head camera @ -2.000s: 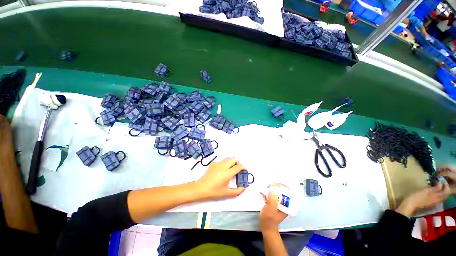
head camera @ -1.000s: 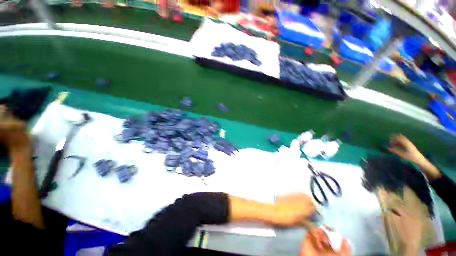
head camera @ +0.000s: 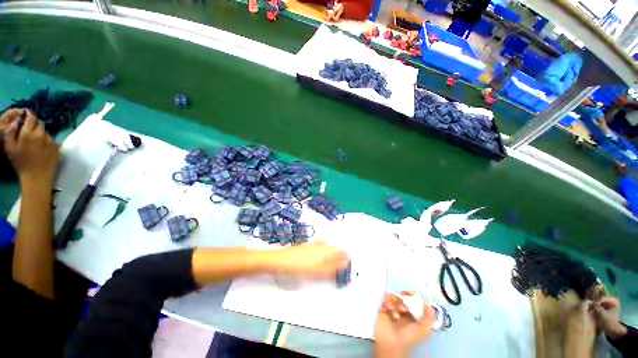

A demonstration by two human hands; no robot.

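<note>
My left hand (head camera: 318, 261), blurred, is above the white work sheet (head camera: 308, 308) with a dark plaid miniature bag piece (head camera: 343, 273) at its fingertips. My right hand (head camera: 400, 327) is to the right of it, closed around a white glue bottle (head camera: 417, 308), whose lower part the fingers hide. A black cord loop (head camera: 445, 318) shows just right of my right hand; the rest of that piece is hidden. A heap of plaid pieces (head camera: 252, 183) lies left of centre, and two single pieces (head camera: 182, 227) lie further left.
Black scissors (head camera: 458, 274) lie right of centre below white spare bottles (head camera: 462, 224). A hammer (head camera: 87, 192) lies at left. Neighbours' hands (head camera: 31, 143) work at both sides near black cord heaps (head camera: 553, 271). Beyond the green conveyor belt (head camera: 259, 115) stands a parts tray (head camera: 399, 117).
The camera view has shifted and tilted. My left hand moved right beside my right hand, then back left with a piece at its fingertips. My right hand still holds the bottle.
</note>
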